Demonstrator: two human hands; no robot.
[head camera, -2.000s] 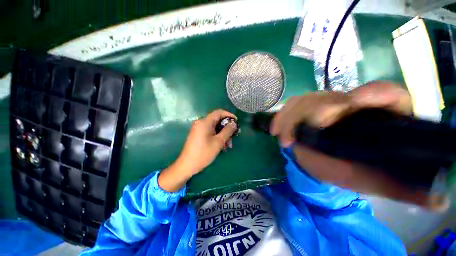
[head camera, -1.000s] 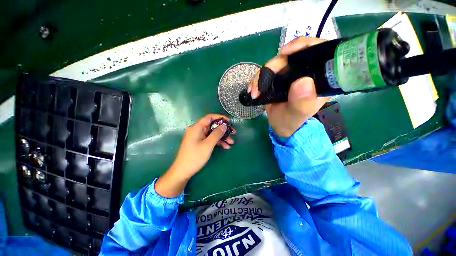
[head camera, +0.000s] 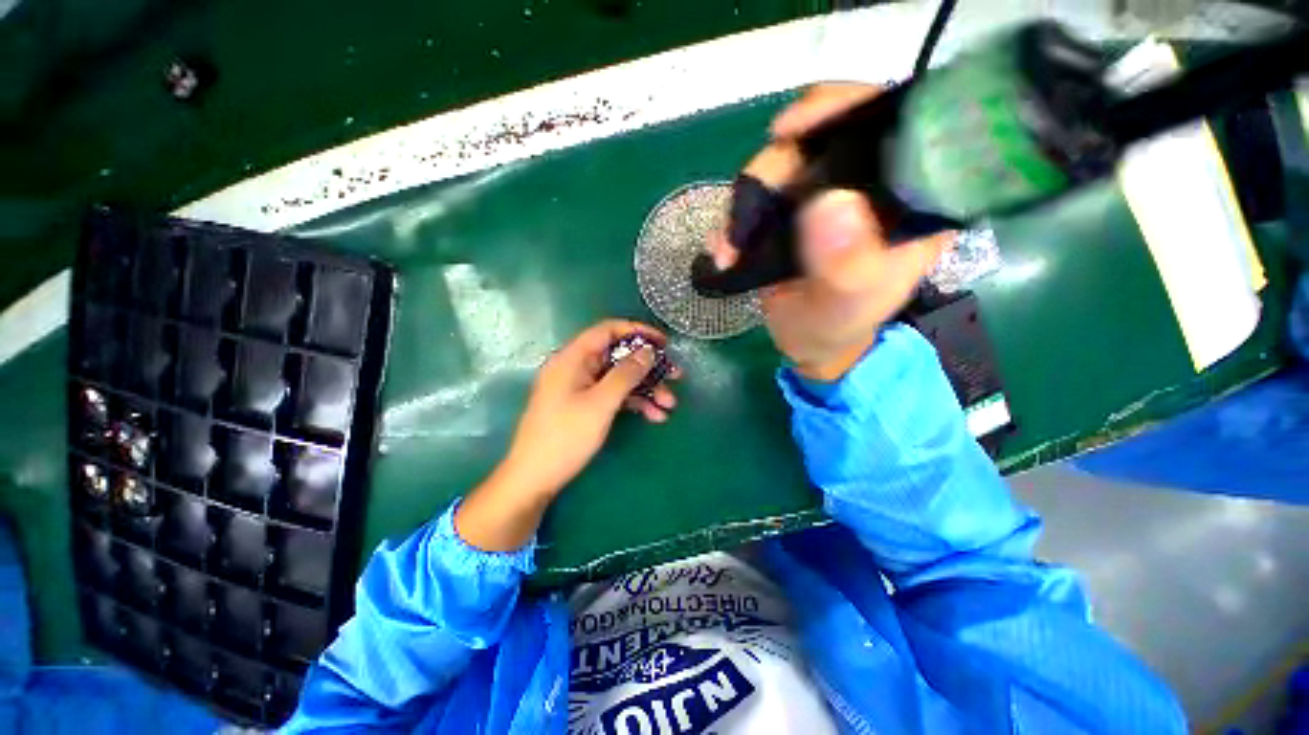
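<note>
My left hand (head camera: 577, 405) holds a small dark round unit (head camera: 636, 359) with shiny bits between its fingertips, just above the green bench. My right hand (head camera: 847, 273) is shut on a thick black electric screwdriver (head camera: 991, 129) with a green label, slightly blurred, its rear pointing up and right. The screwdriver's black nose reaches down over the round silver-grey screw dish (head camera: 678, 259). Whether the bit touches the screws cannot be told. My right hand and the driver cover the dish's right side.
A black compartment tray (head camera: 237, 467) lies at the left, with several shiny units in its left pockets. A worn white rail (head camera: 474, 141) runs behind, with a dark unit (head camera: 184, 78) on the green belt. Papers (head camera: 1189, 244) and a dark flat object (head camera: 965, 356) lie right.
My right hand swung the screwdriver from beside the unit, right of the dish, up over the dish, where its nose stays. My left hand kept the unit. A dark unit on the belt shifted right in view.
</note>
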